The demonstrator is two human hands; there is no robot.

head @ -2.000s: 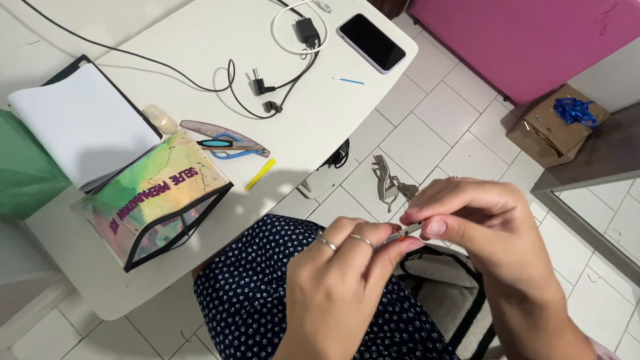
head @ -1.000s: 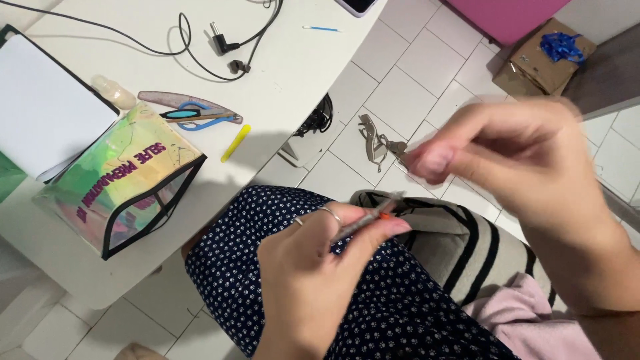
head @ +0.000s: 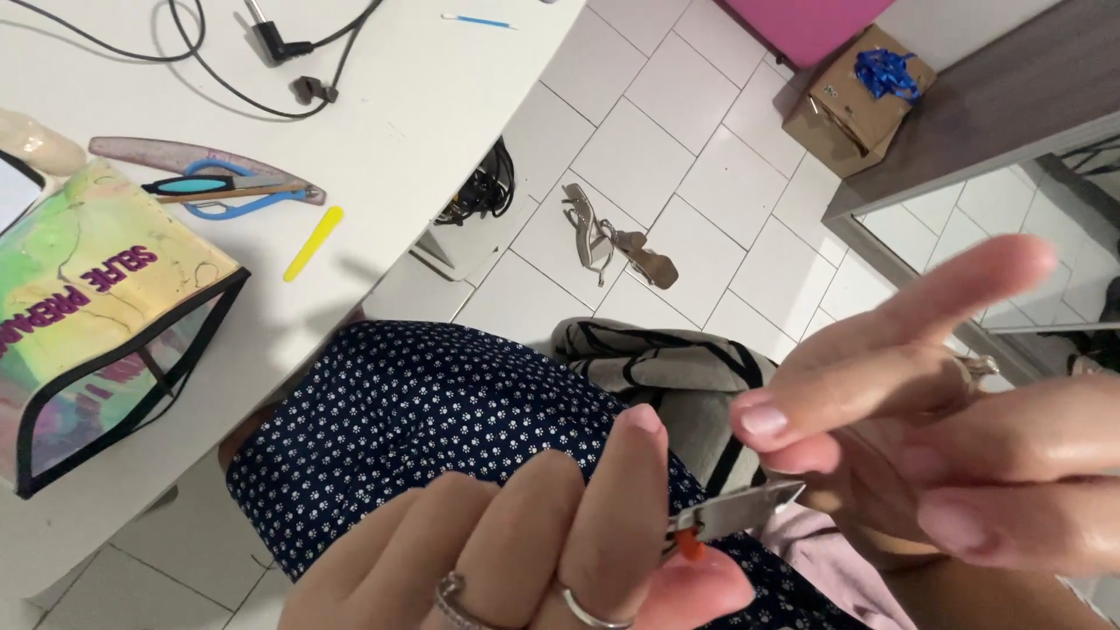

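My left hand (head: 542,542), with rings on its fingers, grips a small flat metal tool (head: 744,512), perhaps a nail clipper, with an orange-red part beside the thumb. The tool's tip points toward my right hand (head: 919,420). That hand is just right of the tip, its thumb and a finger nearly meeting; whether anything small is between them cannot be told. On the white table lie a yellow nail file (head: 313,244), blue-handled scissors (head: 227,188), a worn curved nail file (head: 175,155) and a cotton swab (head: 477,20).
A colorful zip pouch (head: 114,271) sits on the table (head: 394,105) at left, near a black cable (head: 271,109). Sandals (head: 604,236) lie on the tiled floor. A cardboard box (head: 857,105) with blue ribbon stands by a mirror (head: 1006,227).
My right hand has moved away from the tool and opened out, with one finger extended. My left hand still holds the tool. The view has shifted closer to the hands.
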